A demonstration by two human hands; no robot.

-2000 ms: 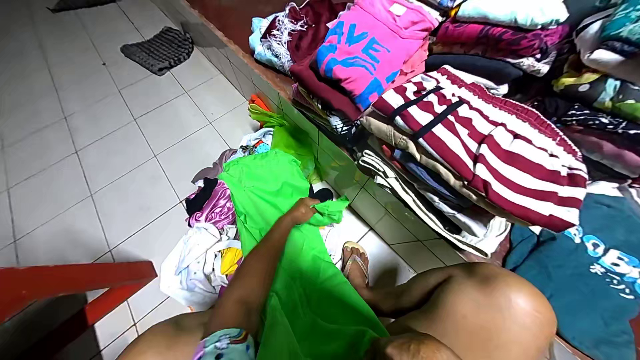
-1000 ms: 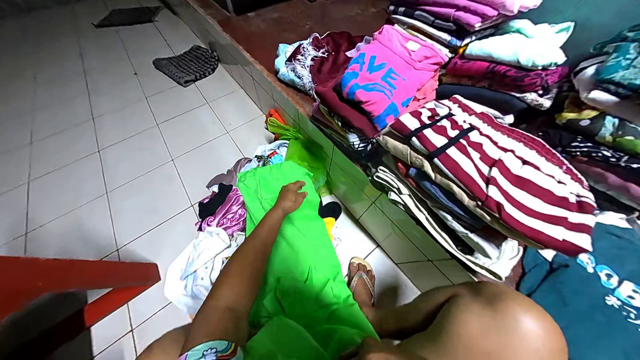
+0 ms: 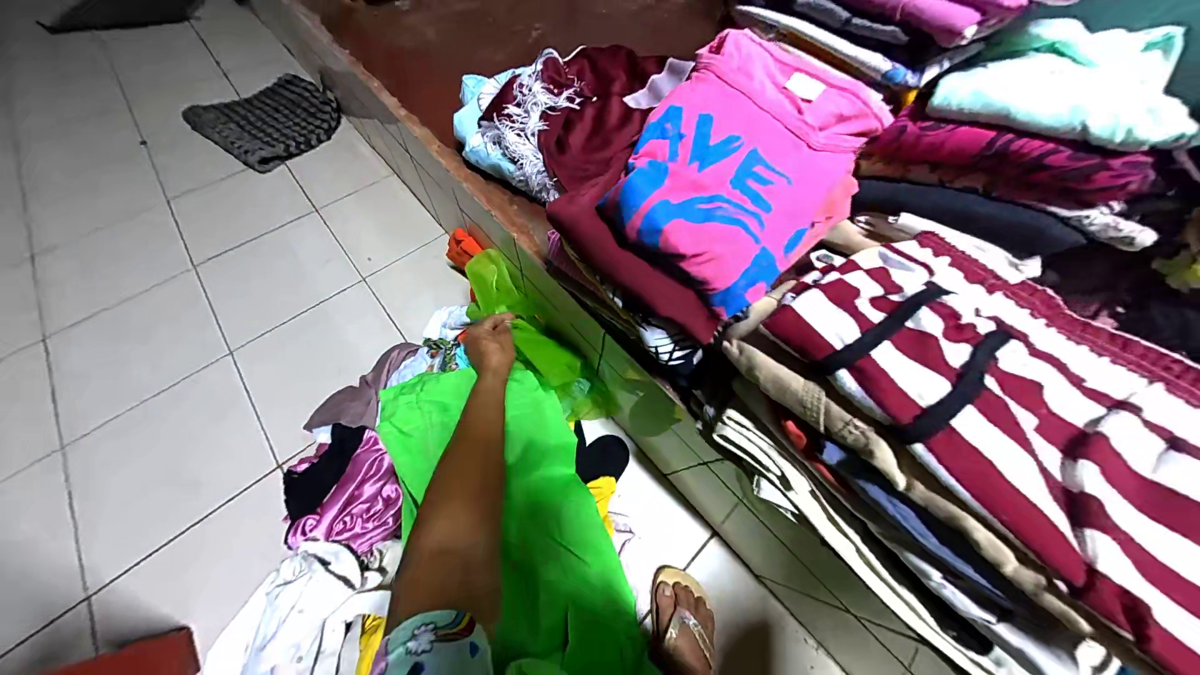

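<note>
My left hand (image 3: 491, 345) is closed on a bunched part of sheer lime-green fabric (image 3: 539, 352), near the tiled side of the raised ledge. Below the hand, a bright green cloth (image 3: 553, 525) lies spread over a pile of clothes and runs down to the bottom edge, passing under my forearm. From the pile's left side show a shiny purple garment (image 3: 361, 506), a black piece (image 3: 323, 473), a grayish-mauve cloth (image 3: 361, 394) and white clothes (image 3: 291, 609). Black and yellow pieces (image 3: 603, 492) stick out on the right. My right hand is out of view.
Folded clothes stand stacked on the ledge (image 3: 412, 122) to the right, among them a pink shirt (image 3: 722, 178) and a maroon-and-white striped garment (image 3: 1012, 412). A dark knitted cloth (image 3: 267, 122) lies on the tiles. My sandaled foot (image 3: 684, 614) and a red object (image 3: 141, 656) are lower down.
My left hand was resting on the bright green cloth one second ago; it has moved up to the sheer green fabric and closed on it. The view has shifted, and my knee has left it.
</note>
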